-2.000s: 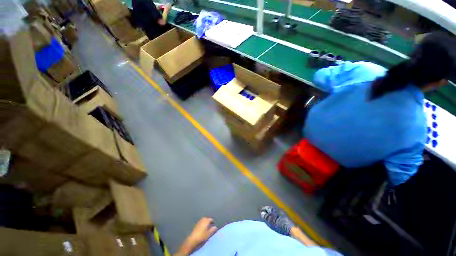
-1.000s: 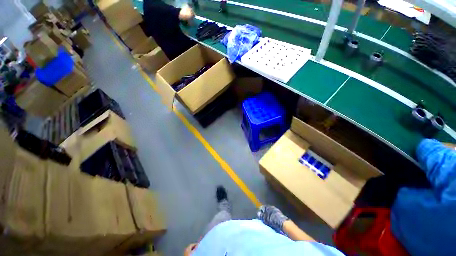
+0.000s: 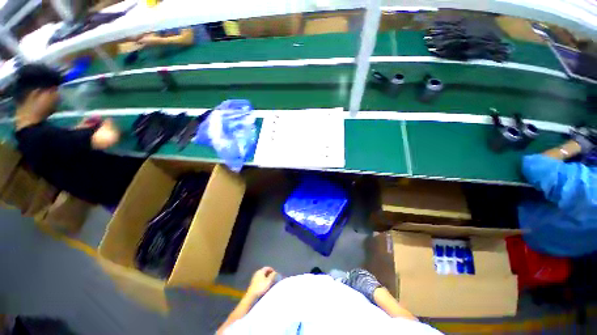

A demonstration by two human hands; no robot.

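Note:
My left hand (image 3: pixel 263 280), bare, is small and low in the picture beside my body; its fingers look loosely curled. My right hand (image 3: pixel 361 281), in a grey-black knit glove, is at the other side of my body, its fingers partly hidden. No held thing shows in either. A blue stool (image 3: pixel 317 205) stands ahead under the bench edge. Above it a white foam tray (image 3: pixel 301 136) lies on the green bench, with the blue plastic bag (image 3: pixel 233 133) at its left edge.
A carton of dark cords (image 3: pixel 218 226) stands left; a carton with blue parts (image 3: pixel 452 294) stands right, beside a red stool (image 3: pixel 538 263). Grey housings (image 3: pixel 432 87) are on the conveyor. A person in black (image 3: pixel 65 144) is left, a blue sleeve (image 3: pixel 556 180) right. A white post (image 3: pixel 364 59) rises mid-bench.
The view has turned right to face the bench, and the bench, tray and blue stool are nearer. The stool is now centred ahead. Both hands remain low beside my body.

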